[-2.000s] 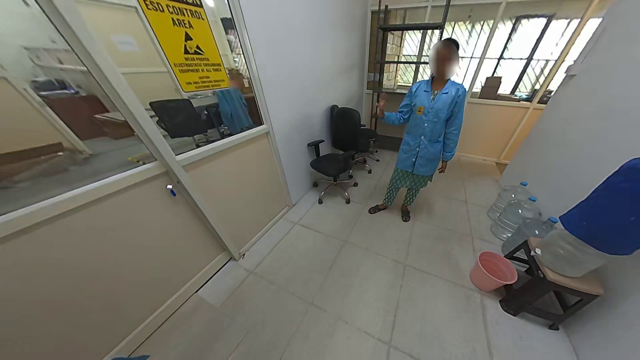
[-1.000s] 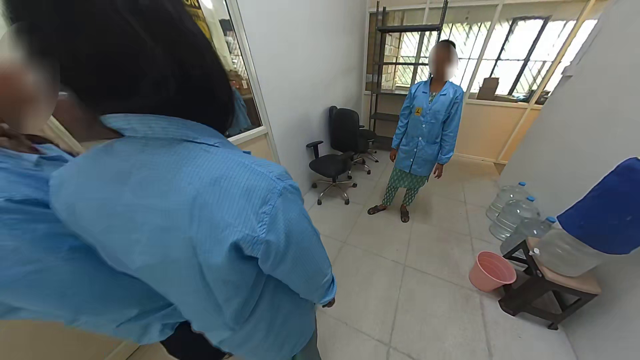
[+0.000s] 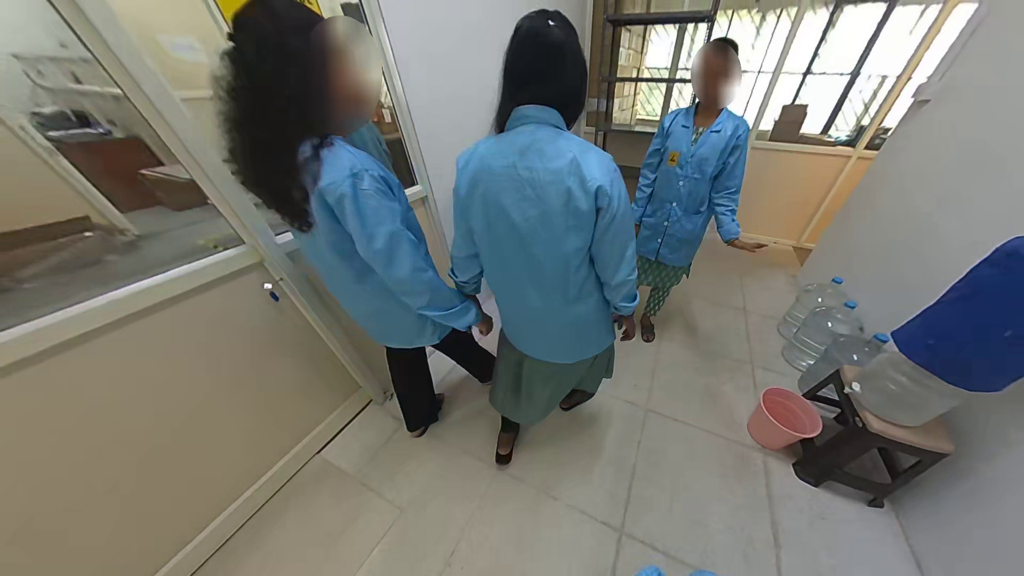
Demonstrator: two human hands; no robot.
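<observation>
Neither my left hand nor my right hand shows in the head view. Three people in light blue coats are on the tiled floor (image 3: 560,512). One person with long curly hair (image 3: 368,232) is at the left, beside the glazed partition. Another person (image 3: 544,240), seen from behind, is in the middle with one foot forward. A third person (image 3: 688,184) faces this way farther back, one hand held out low to the side. Small light blue shapes (image 3: 652,571) show at the bottom edge; what they are cannot be told.
A pink plastic bucket (image 3: 784,418) stands on the floor at the right. Beside it, a dark-legged stool (image 3: 860,468) bears a large water container (image 3: 904,388) under a blue cloth (image 3: 972,320). Several clear water bottles (image 3: 824,332) line the right wall. A metal rack (image 3: 660,18) is at the back.
The two people who filled the left side one second ago have moved forward, away from me, and now show from behind and the side. The far person's arm has swung out sideways.
</observation>
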